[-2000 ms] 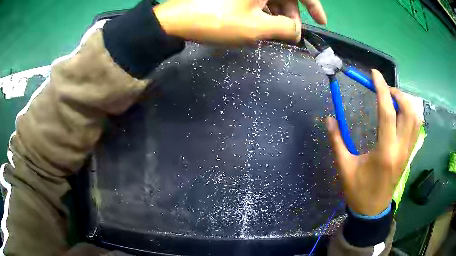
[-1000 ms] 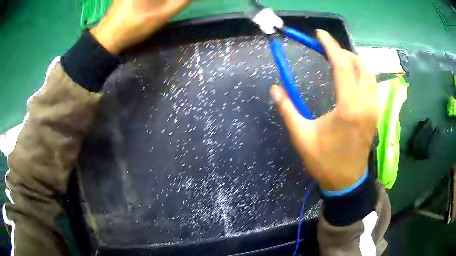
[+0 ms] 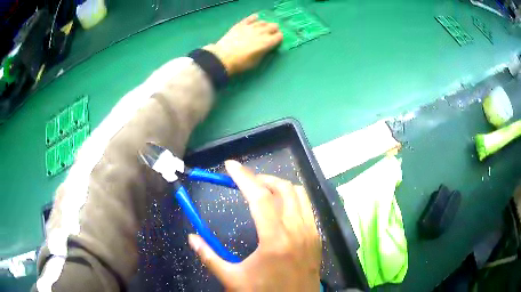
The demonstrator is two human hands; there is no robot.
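My right hand [image 3: 274,234] holds the blue-handled cutters [image 3: 171,168] with handles spread and jaws parted, above the black tray [image 3: 294,137]. The jaws show in front of my left sleeve. My left hand [image 3: 248,44] is stretched out over the mat, palm down, at the left edge of green circuit boards [image 3: 300,25] lying at the back. Its fingertips are blurred, and whether they grip a board cannot be told. Silvery clippings [image 3: 228,219] are scattered in the tray. My left sleeve hides the tray's left part.
Another green board panel [image 3: 67,136] lies on the mat at the left, and more boards [image 3: 454,29] at the back right. A yellow-green cloth [image 3: 377,222] lies right of the tray, then a black block [image 3: 440,211] and a yellow-green roll [image 3: 500,140]. A whitish tub [image 3: 91,12] stands back left.
The view has swung up and right. My left hand has moved from above the tray's back edge to the boards at the back. My right hand keeps the cutters and appears lower and further left.
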